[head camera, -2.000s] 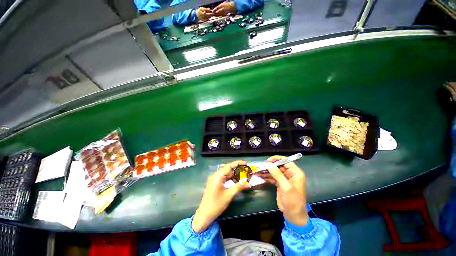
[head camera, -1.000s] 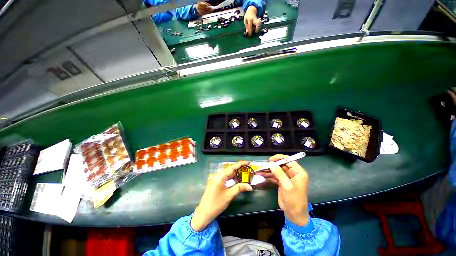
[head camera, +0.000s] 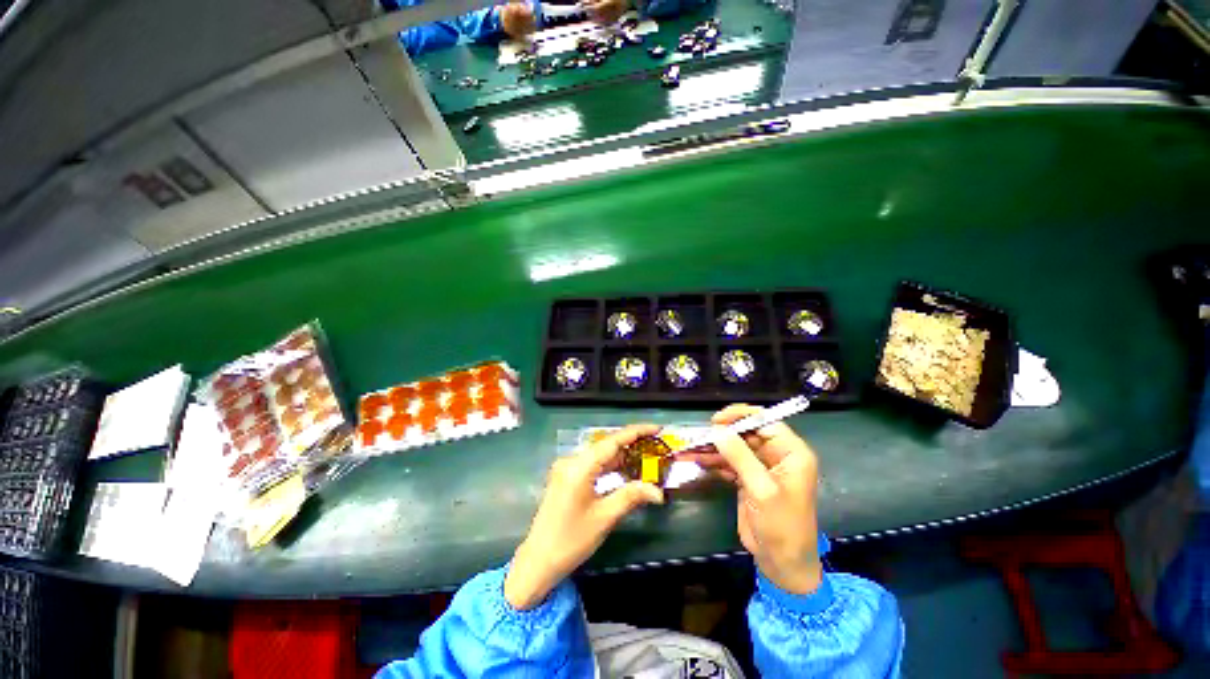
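My left hand (head camera: 575, 515) holds a round unit (head camera: 648, 460) by its rim between the fingertips; its face shows a yellow-amber centre. My right hand (head camera: 770, 493) holds pale tweezers (head camera: 759, 419) whose handle sticks out up to the right; the tip is near the unit, too small to tell if it touches. A shiny release liner sheet (head camera: 579, 439) lies under the hands and is mostly hidden by them. Behind them is a black blister tray (head camera: 690, 399) with units in its pockets; the back-left pocket is empty.
Left of the hands lie an orange sticker sheet (head camera: 439, 407), bagged sticker sheets (head camera: 276, 405), white papers (head camera: 141, 414) and stacked black trays (head camera: 47, 458). At right is a black box (head camera: 989, 378) of beige pieces, beside a white scrap (head camera: 1034, 381). Beyond the partition, a person's hands (head camera: 518, 19) show.
The unit in my left hand has tilted slightly, and the tweezers have shifted a little. Across the partition, the other person's hand has drawn back from the parts on the bench.
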